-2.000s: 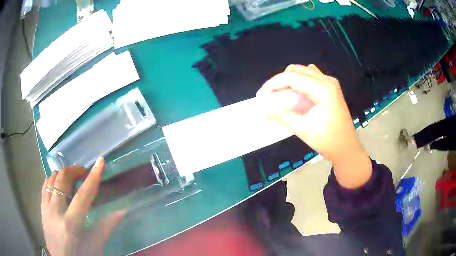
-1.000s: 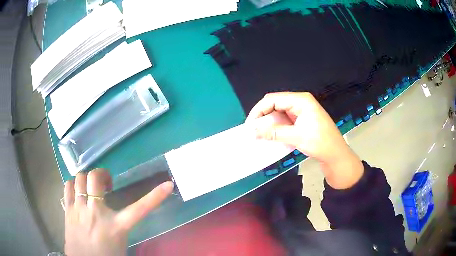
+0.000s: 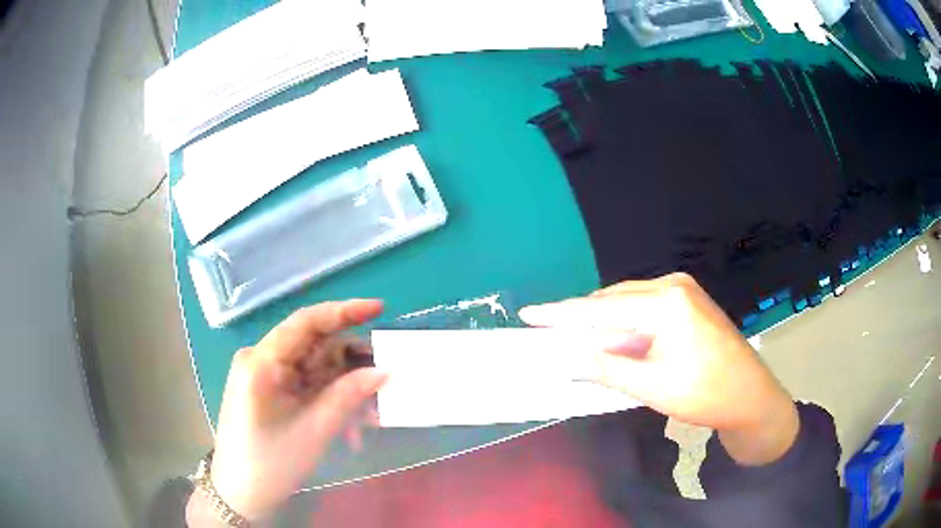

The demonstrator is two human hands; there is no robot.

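A white insert card (image 3: 475, 380) lies level in front of me, over a clear plastic piece (image 3: 454, 311) whose far edge shows behind it. My right hand (image 3: 691, 356) grips the card's right end between thumb and fingers. My left hand (image 3: 304, 397) is at the card's left end, fingers apart and curled; a dark area shows between its fingers. Whether it touches the card or the plastic cannot be told. What lies under the card is hidden. A clear blister pack (image 3: 315, 235) lies beyond my left hand.
White card stacks (image 3: 294, 139) lie at the far left and top. A large mass of black strips (image 3: 712, 175) with blue tabs (image 3: 769, 303) covers the right side. Another clear pack (image 3: 686, 19) is at the far side. A blue basket (image 3: 877, 474) stands on the floor at lower right.
The card has turned nearly level and now covers more of the clear piece. My left hand has lifted from flat and curled at the card's left end. The view has shifted left.
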